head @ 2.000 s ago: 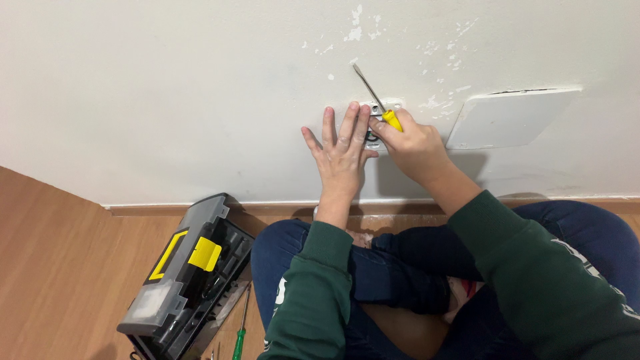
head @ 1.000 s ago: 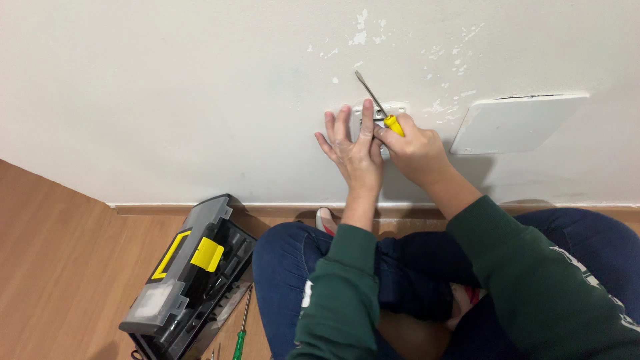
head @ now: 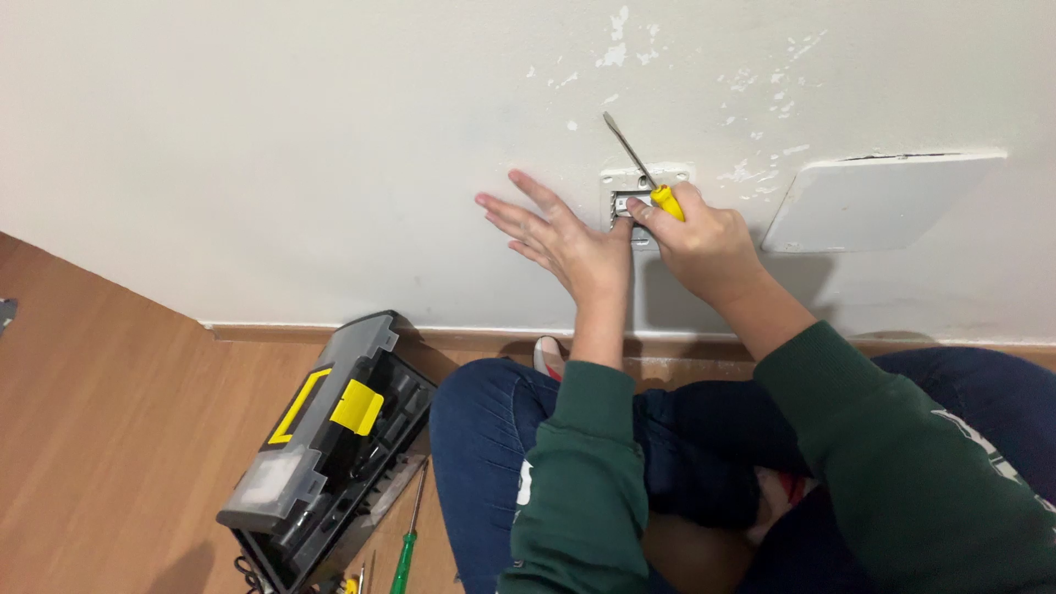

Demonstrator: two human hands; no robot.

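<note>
A white outlet frame (head: 612, 178) is set in the wall, with a small module (head: 631, 204) in its opening. My right hand (head: 709, 239) holds a flat-blade screwdriver (head: 667, 202) by its yellow handle, the blade pointing up and left, away from the frame's opening. The thumb or a finger of that hand touches the module. My left hand (head: 582, 252) has its thumb at the lower part of the opening and its other fingers spread to the left, near the wall. The fingertips partly hide the module and the lower frame.
A white blank cover plate (head: 883, 205) is on the wall at right. An open toolbox (head: 309, 441) with yellow latches stands on the wood floor at left, beside a green-handled screwdriver (head: 404, 561). My crossed legs (head: 487, 429) are below the hands.
My left hand's fingers have moved off the frame and spread to the left, uncovering more of the frame and its opening. The right hand still holds the yellow screwdriver.
</note>
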